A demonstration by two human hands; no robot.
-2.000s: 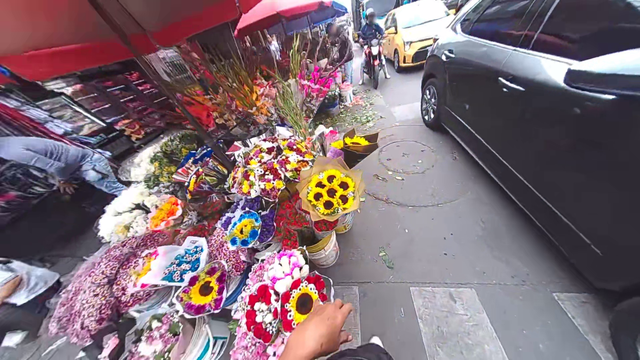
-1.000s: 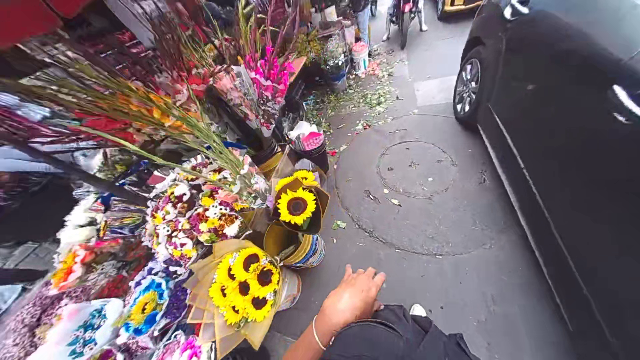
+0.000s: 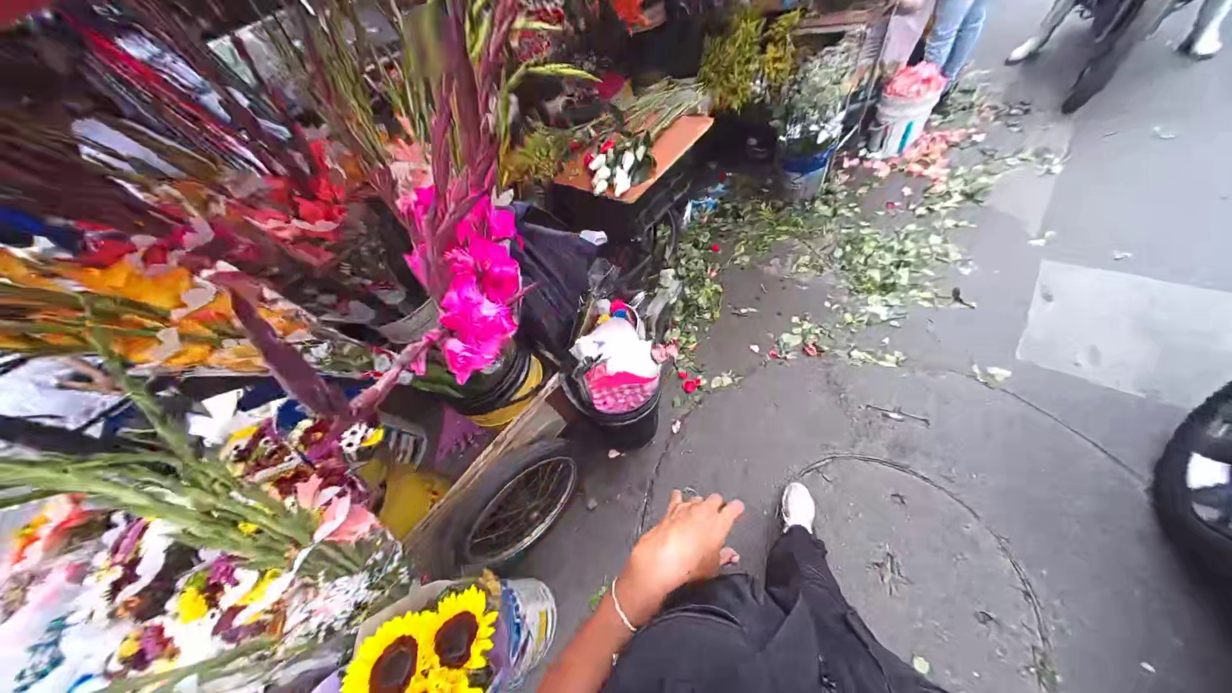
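My left hand (image 3: 685, 539), with a thin light bracelet at the wrist, hangs in front of my black clothing, palm down and fingers loosely spread, holding nothing. Left of it is a spoked wheel (image 3: 520, 500) under a wooden cart edge. Beyond the fingers a black bucket (image 3: 626, 423) holds pink and white wrapped material. Sunflowers (image 3: 423, 645) in a bucket are at the lower left, below magenta gladioli (image 3: 478, 298) and mixed bouquets (image 3: 164, 597). My right hand is out of view.
Leaves and petals (image 3: 876, 255) litter the pavement by a white bucket of pink petals (image 3: 905, 111). White and red roses (image 3: 616, 166) lie on a wooden board (image 3: 679, 149). A person's jeans-clad legs (image 3: 955, 38) are at the top. A vehicle tyre (image 3: 1193, 481) stands at the right.
The view has moved forward along the flower stall; the wheel and the black bucket now show closer. The dark car has mostly left the view. My left hand stays low and empty.
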